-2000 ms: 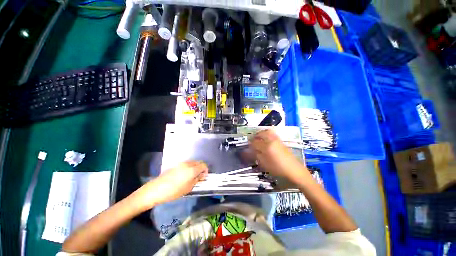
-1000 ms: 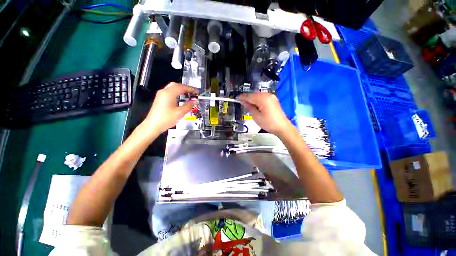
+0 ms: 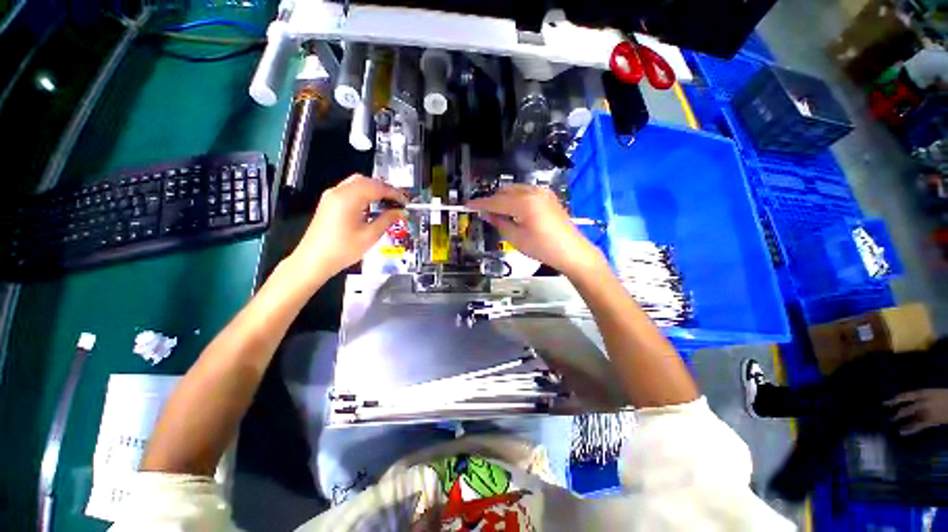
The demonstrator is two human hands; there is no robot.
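Note:
My left hand (image 3: 359, 216) and my right hand (image 3: 525, 216) hold one white cable (image 3: 445, 208) stretched level between them, across the middle of the machine (image 3: 440, 244). The fingers of both hands are closed on it. Its far end sticks out to the right past my right hand. Several white cables with dark ends (image 3: 457, 390) lie along the near edge of the silver-grey plate (image 3: 400, 343). A smaller group of cables (image 3: 530, 309) lies at the plate's back right, partly hidden by my right forearm.
An upper blue bin (image 3: 691, 197) at right holds white cables; a lower blue bin (image 3: 595, 478) is partly hidden. Red scissors (image 3: 641, 64) lie on the white shelf (image 3: 447, 28). A black keyboard (image 3: 146, 208) is at left. A person's hand (image 3: 917, 411) and shoe (image 3: 752, 388) show at right.
Both hands moved from the plate up to the machine and now hold a cable there. In the last second my right hand shifted slightly left. Another person has appeared at the right.

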